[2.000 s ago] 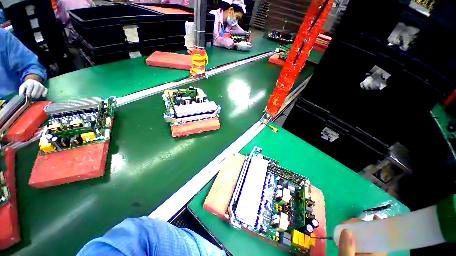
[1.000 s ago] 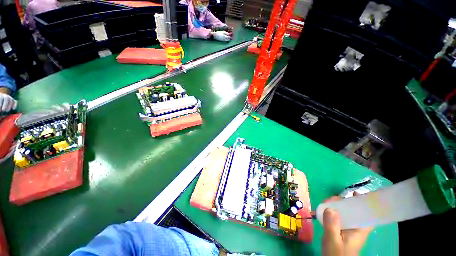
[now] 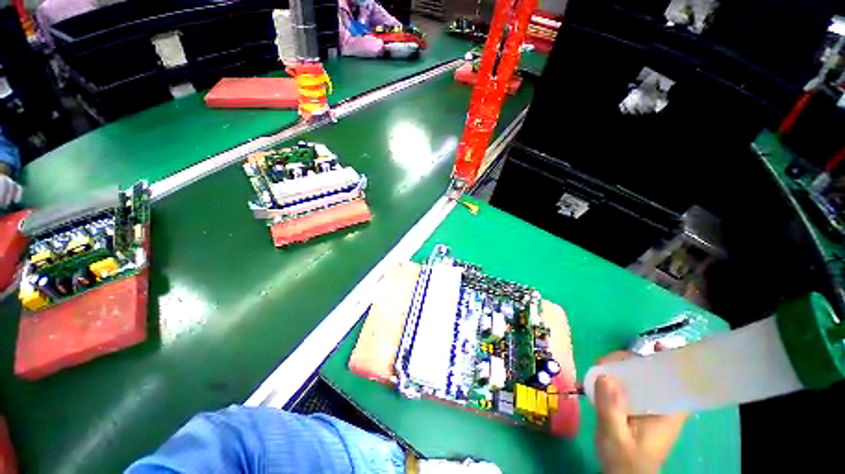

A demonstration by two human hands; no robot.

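A green circuit board point(image 3: 505, 347) with a white-silver heatsink point(image 3: 435, 324) lies on a red-pink foam pad point(image 3: 378, 333) on the green side bench. My right hand point(image 3: 635, 417), bare, holds a translucent white dispensing syringe point(image 3: 699, 370) with a green cap point(image 3: 815, 341). Its thin tip is at the yellow blocks point(image 3: 536, 400) on the board's near right corner. My left hand point(image 3: 454, 467) shows only as a white-gloved part at the bottom edge, below the blue sleeve point(image 3: 269, 446); its fingers are cut off.
A crumpled clear bag point(image 3: 672, 331) lies behind the syringe. The green line table point(image 3: 250, 305) carries other boards on foam pads. A red-wrapped post point(image 3: 489, 102) stands at its edge, with black crates point(image 3: 593, 130) to the right. Another person's gloved hand point(image 3: 9, 190) is far left.
The view has turned right. The syringe has stayed at the yellow blocks. More of my left glove shows at the bottom edge. A person at the back has a red pad at their hands.
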